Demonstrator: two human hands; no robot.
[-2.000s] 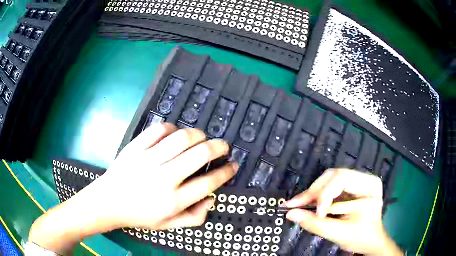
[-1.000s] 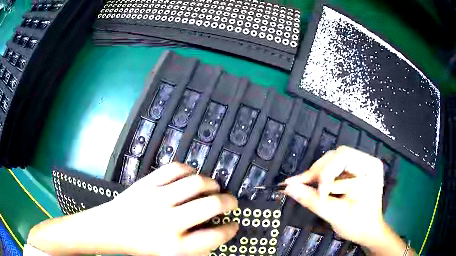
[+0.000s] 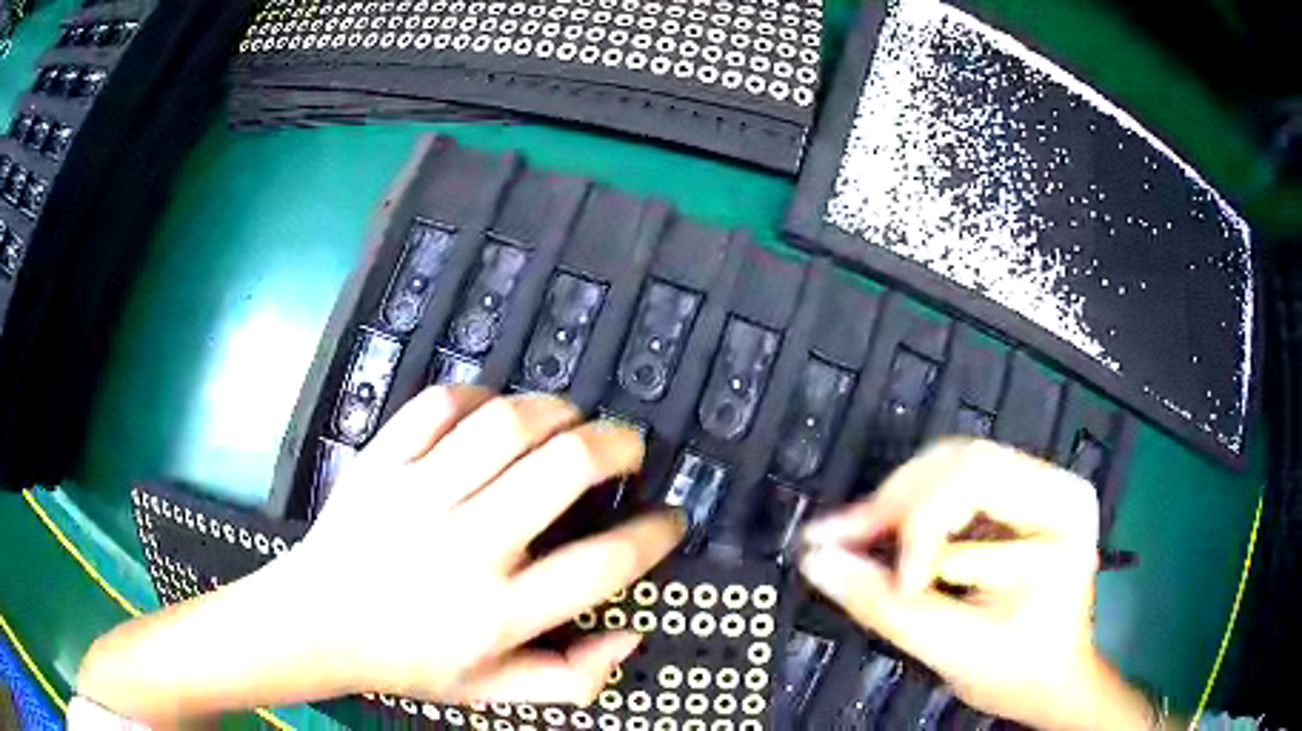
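Observation:
A dark ribbed parts tray [image 3: 614, 222] holds rows of glossy black housings [image 3: 661, 340]. A flat black ring tray [image 3: 214, 550] with rows of pale rings [image 3: 725, 624] lies over its near side, with some places empty. My left hand [image 3: 486, 550] rests over the ring tray and the housings, its fingers bent and apart; what is under the fingertips is hidden. My right hand [image 3: 971, 571] is over the parts tray, blurred, thumb and forefinger pinched together near a housing. Part of a thin dark tool [image 3: 1118, 558] shows behind the right hand; its tip cannot be made out.
A stack of ring trays [image 3: 528, 86] lies beyond the parts tray. A black tray of white specks [image 3: 1042, 229] is at the upper right. Dark stacked trays [image 3: 107, 257] stand at the left edge. The green bench [image 3: 214, 343] has yellow edge lines.
The trays sit slightly further left in view. My right hand has moved from the ring rows up over the housings. My left hand has shifted slightly, with its fingers over the housings again.

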